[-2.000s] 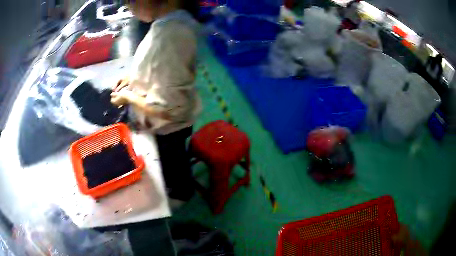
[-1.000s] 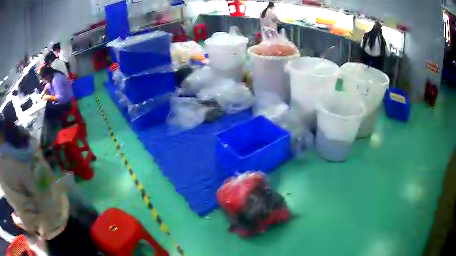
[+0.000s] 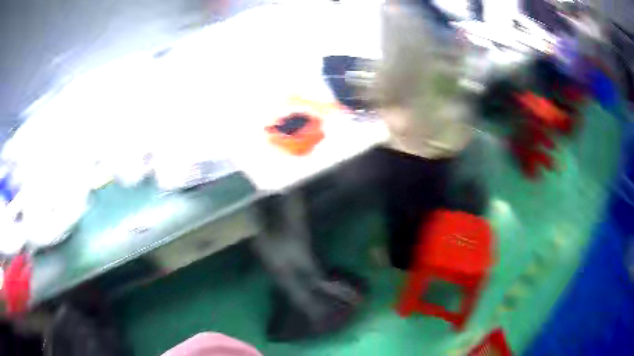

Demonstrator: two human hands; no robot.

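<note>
The frame is strongly blurred. Neither my left hand nor my right hand can be seen. A pink rounded shape (image 3: 212,345) shows at the bottom edge; I cannot tell what it is. In front of me, a small orange basket (image 3: 303,144) with dark contents sits on a white sheet on the long table (image 3: 167,229). Pale, glaring shapes lie along the table to its left, too washed out to name.
A person in a beige top (image 3: 427,97) stands at the table beyond the basket. A red stool (image 3: 455,247) is behind them, more red stools farther back. A dark bag-like thing (image 3: 320,309) lies on the green floor under the table. Blue floor sheet (image 3: 591,292) at right.
The view has swung left, from the floor with blue crates and white buckets to the table. The beige-clad person now shows right of centre. No hand shows in any frame.
</note>
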